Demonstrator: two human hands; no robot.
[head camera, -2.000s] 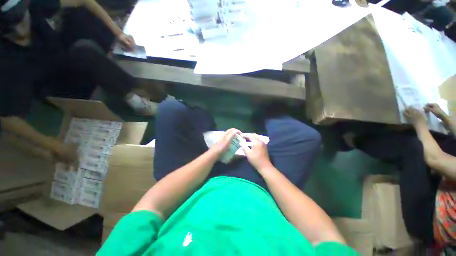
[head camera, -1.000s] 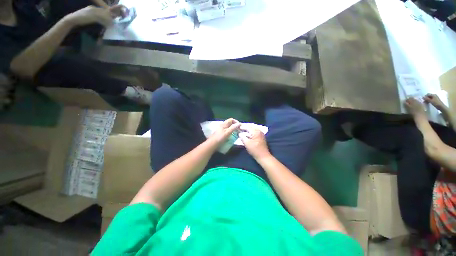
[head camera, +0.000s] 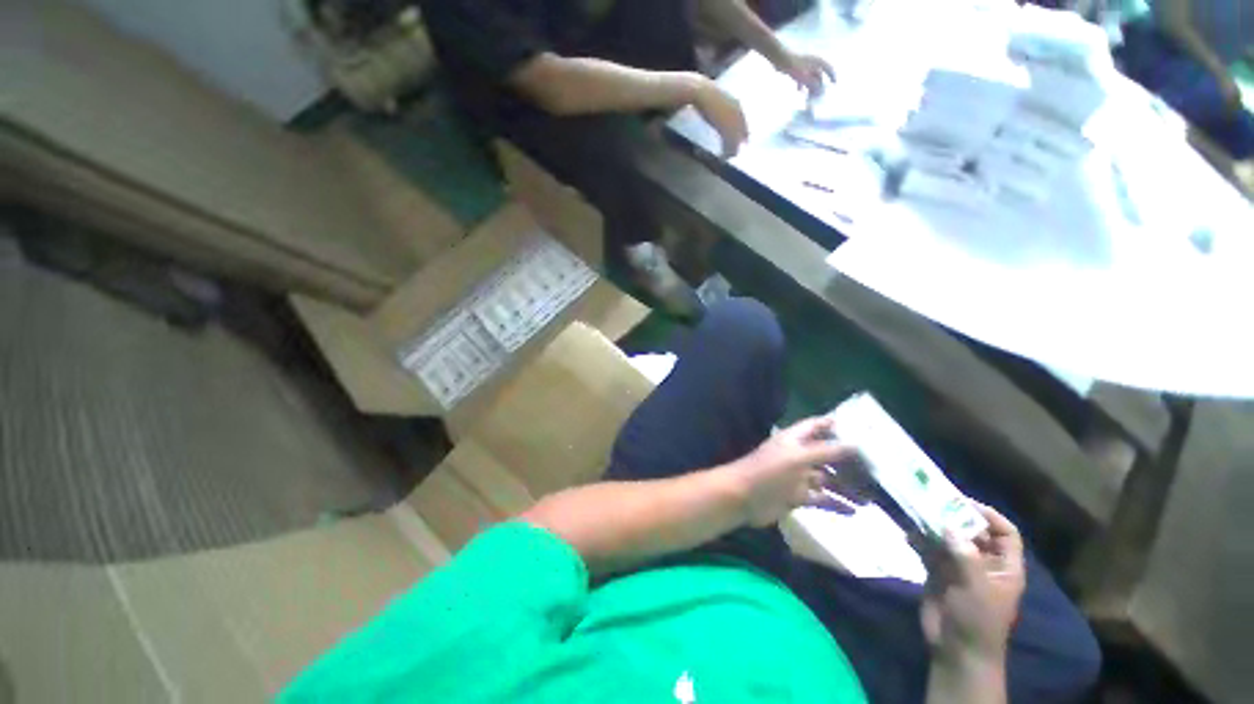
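A small white carton with green and dark print (head camera: 908, 468) is held slantwise above my lap. My right hand (head camera: 979, 578) grips its lower right end, with the thumb and fingers around it. My left hand (head camera: 798, 475) is at its upper left end, fingers on or close to the edge; the exact contact is blurred. A white sheet or bag (head camera: 860, 539) lies on my lap beneath the carton, partly hidden by my hands.
An open brown carton (head camera: 360, 360) with rows of printed small boxes stands at left. A white-covered table (head camera: 1169, 316) with stacked small boxes (head camera: 963, 117) is at upper right. Another person's arm (head camera: 605, 85) reaches over its edge. Brown cardboard (head camera: 248, 605) lies at lower left.
The view has swung to the left, so the open carton and table now sit further right. My hands have moved apart, and the small carton between them is now clearly seen, lifted off the white sheet.
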